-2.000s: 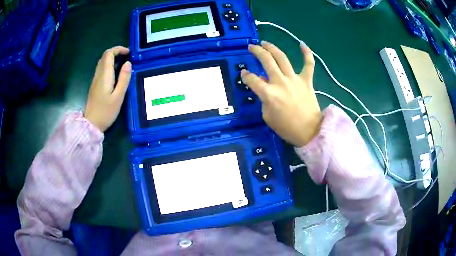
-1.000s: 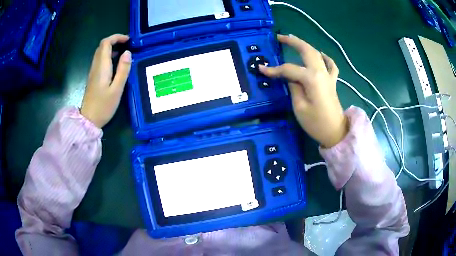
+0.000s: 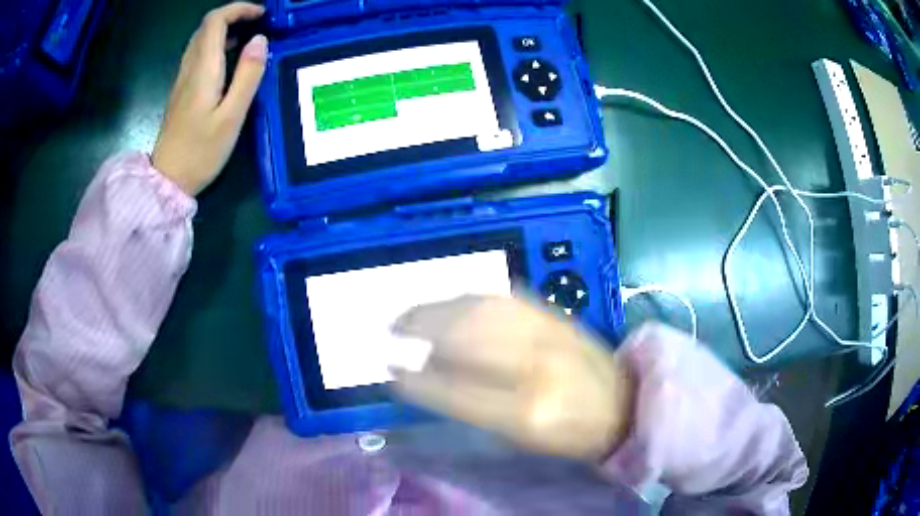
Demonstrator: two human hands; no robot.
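Two blue diagnostic tablets lie face up, one above the other. The upper tablet (image 3: 404, 186) shows green blocks on a white screen, with its keypad at the right. The near tablet (image 3: 277, 333) shows a plain white screen. The edge of a third tablet (image 3: 333, 10) is at the top. My left hand (image 3: 210, 101) rests at the upper tablet's left edge, thumb and fingers apart. My right hand (image 3: 514, 368) is blurred over the near tablet's lower right. A small white patch shows at its fingertips; I cannot tell whether it is held.
White cables (image 3: 736, 257) loop at the right to a power strip (image 3: 852, 151). A tan board (image 3: 893, 121) lies beside it. Blue units (image 3: 50, 60) stand at the upper left. The bench mat (image 3: 192, 333) is green.
The tablets sit higher in view. Green blocks on the middle tablet's screen have grown into two columns. My right hand has moved from its keypad down and left over the near tablet.
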